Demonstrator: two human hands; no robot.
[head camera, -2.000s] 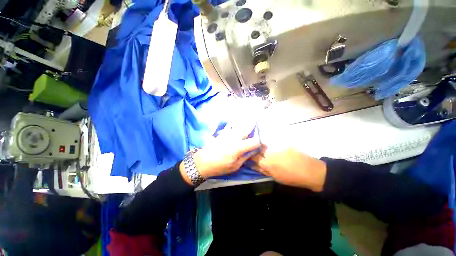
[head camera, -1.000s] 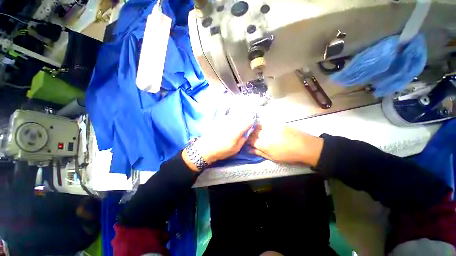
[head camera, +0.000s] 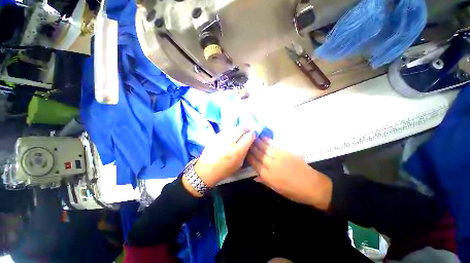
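Note:
My left hand (head camera: 222, 156), with a metal watch at the wrist, holds an edge of the blue garment piece (head camera: 262, 131) near the table's front edge. My right hand (head camera: 288, 172) meets it from the right, its fingers on the same cloth. The fingertips touch or nearly touch. The cloth between them lies just below the needle area (head camera: 234, 82) of the cream sewing machine head (head camera: 175, 46). Strong glare hides the presser foot and part of the cloth.
Crumpled blue cloth (head camera: 139, 113) lies left of the head under a white lamp bar (head camera: 106, 61). Dark red snips (head camera: 311, 68) lie right of the needle, near light blue strands (head camera: 361, 31). A dark wheel device (head camera: 438, 64) is far right. Another machine (head camera: 49, 158) stands at left.
The view has shifted, so the machine head and lamp sit further left and higher. My hands remain together on the cloth, slightly lower relative to the needle, with the right fingers more extended.

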